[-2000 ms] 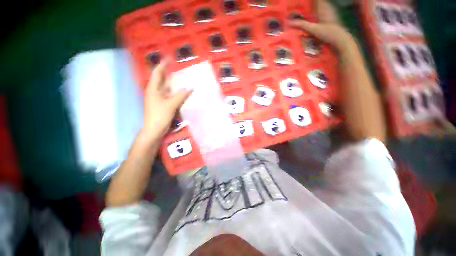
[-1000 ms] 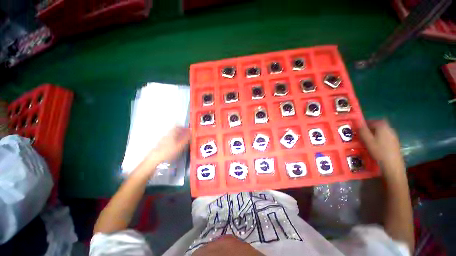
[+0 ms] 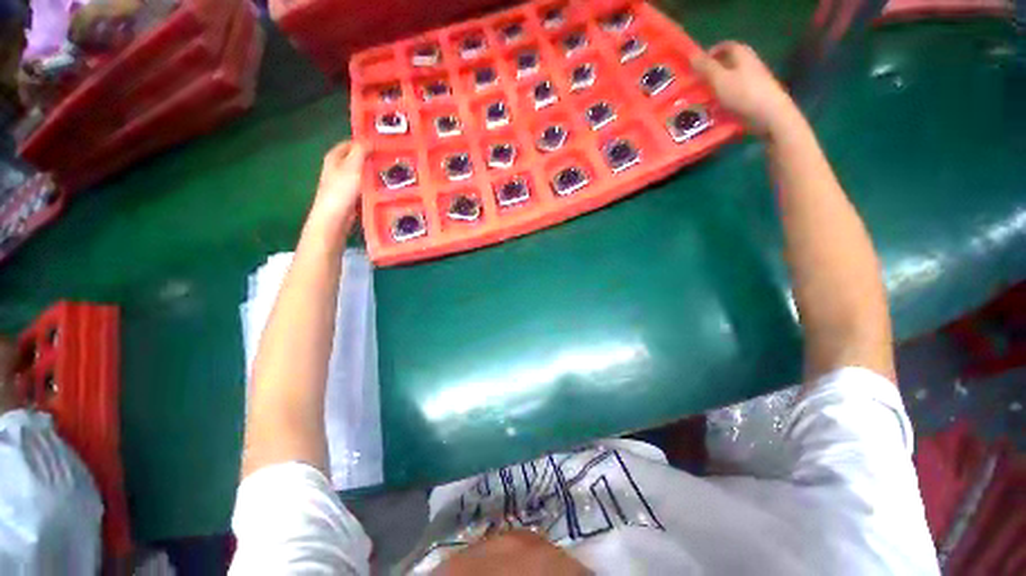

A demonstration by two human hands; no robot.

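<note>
A red-orange compartment tray [image 3: 433,152] is above the far middle of the green bench, slightly turned. It holds small square silver-rimmed parts [image 3: 570,178] with dark centres, one per pocket. A pocket at its far left corner looks empty. My left hand [image 3: 341,186] grips the tray's left edge. My right hand [image 3: 740,88] grips its right edge. I cannot tell whether the tray touches the bench. White translucent sheets [image 3: 354,383] lie on the bench, partly under my left forearm.
More red trays [image 3: 146,96] stand at the far left and behind the held tray. A red tray stack [image 3: 84,394] and a pale plastic bag [image 3: 45,495] are at the left edge. Clear plastic [image 3: 748,433] shows below the bench's near edge.
The sheet strip seen earlier in my left hand is gone. Both hands and the held tray are farther from my body. The near-row parts show no white surrounds now, unlike the earlier frames.
</note>
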